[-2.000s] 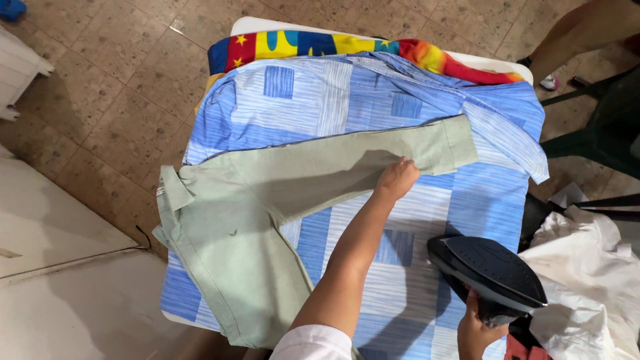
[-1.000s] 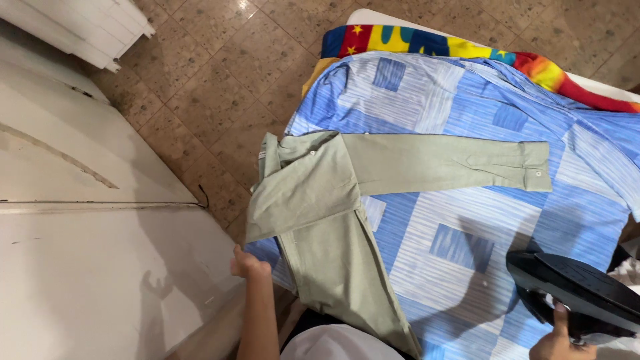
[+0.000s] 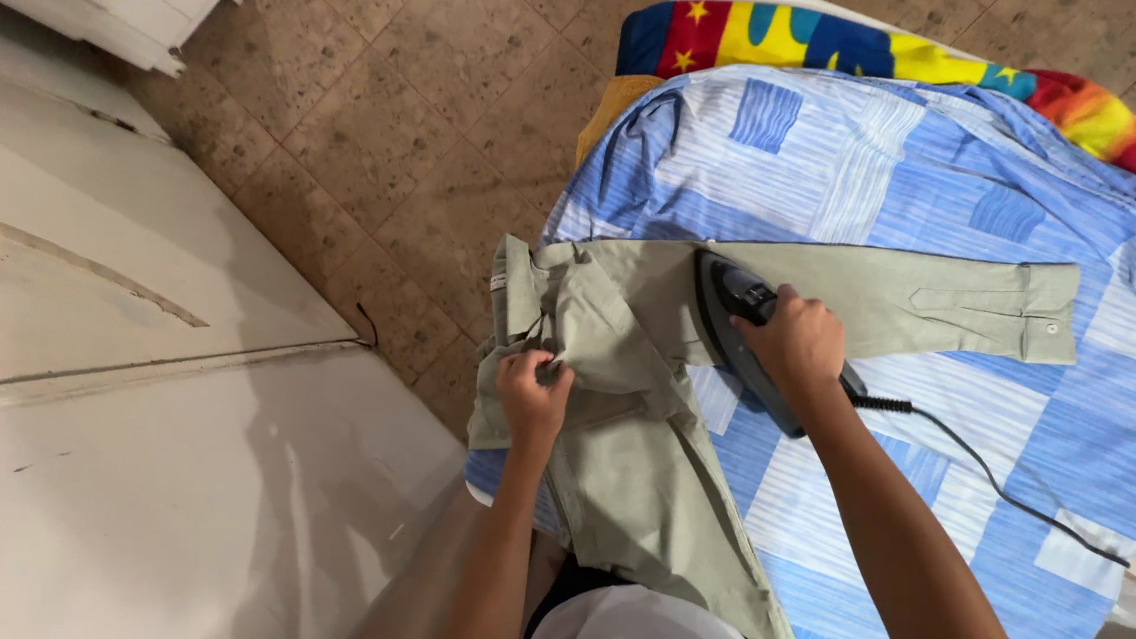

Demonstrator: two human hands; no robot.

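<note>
A pale green long-sleeved shirt [image 3: 648, 479] lies on a blue patterned cloth [image 3: 941, 426], one sleeve stretched out to the right with its buttoned cuff flat. My right hand [image 3: 794, 342] grips the handle of a dark clothes iron [image 3: 754, 355], whose tip rests on the sleeve near the shoulder. The iron's black cord runs off to the lower right. My left hand [image 3: 535, 382] pinches the bunched shirt fabric near the collar, fingers bent. The underside of the iron is hidden.
A bright multicoloured cloth [image 3: 816, 40] lies along the far edge, with a yellow-brown cloth [image 3: 612, 111] at its left corner. White panels [image 3: 133, 497] stand close on the left. Tiled floor [image 3: 426, 151] shows beyond, with a white object [image 3: 133, 27] at the upper left.
The iron in my right hand has moved left from the blue cloth onto the sleeve. My left hand has moved from the shirt's outer left edge onto the fabric near the collar.
</note>
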